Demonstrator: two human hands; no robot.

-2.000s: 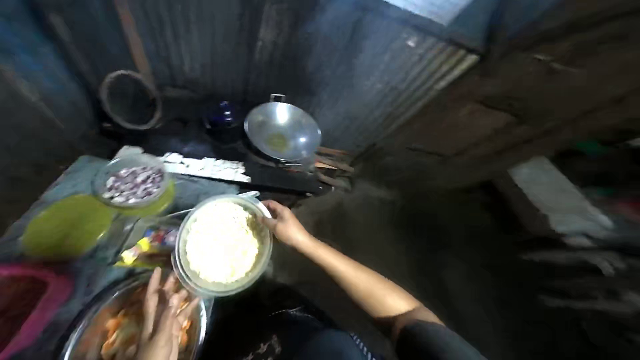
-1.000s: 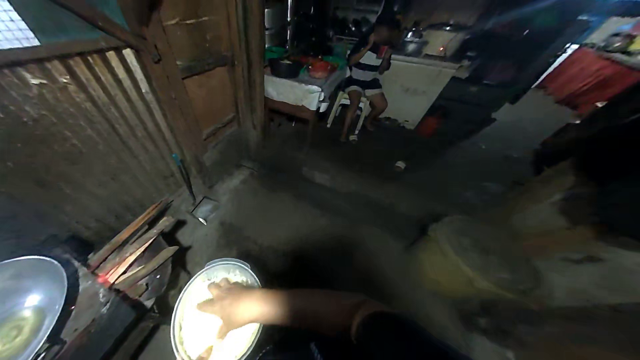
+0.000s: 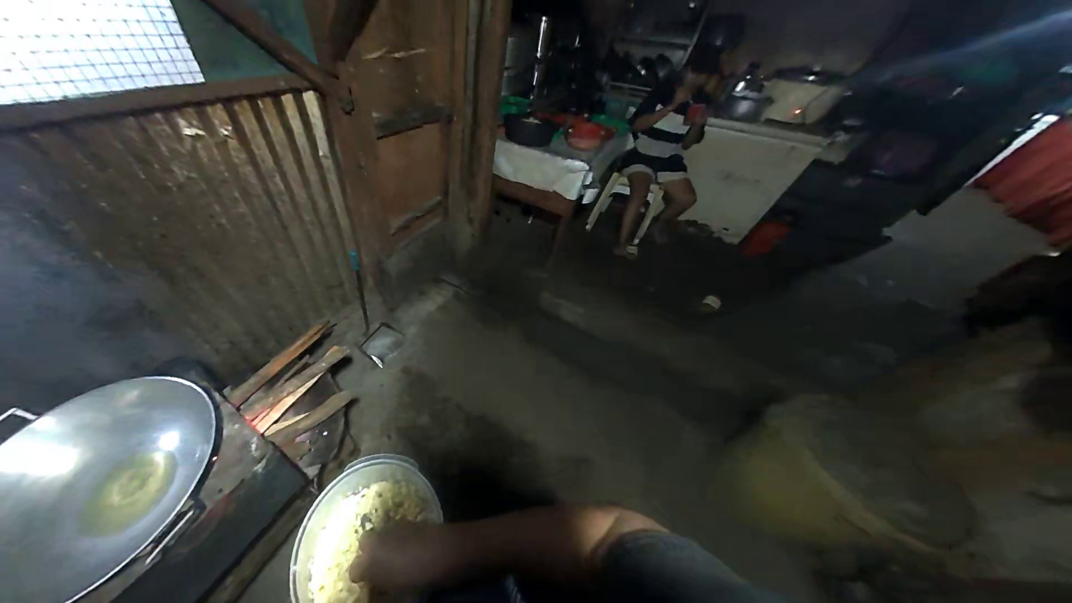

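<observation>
My right hand (image 3: 398,557) reaches from the right into a round plastic tub (image 3: 299,536) at the bottom of the view. The tub holds a pale yellow, chopped or grated food (image 3: 381,502) with darker specks. My fingers are down in or on this food and dark with shadow, so whether they grip any of it cannot be told. My left hand is out of view. Left of the tub, a wide metal wok (image 3: 126,410) with loop handles sits on a stove, with a pool of yellowish oil (image 3: 130,494) in it.
Firewood sticks (image 3: 293,385), glowing red at one end, jut from the stove beside the wok. A long-handled dustpan (image 3: 383,343) stands by the corrugated metal wall (image 3: 251,193). Further back, a person (image 3: 662,134) sits on a plastic stool (image 3: 611,197) beside a table with pots (image 3: 529,130).
The view has swung far to the right from the prep table. Two seconds ago my right hand held the tub's rim; now it is inside the tub. My left hand has left the view.
</observation>
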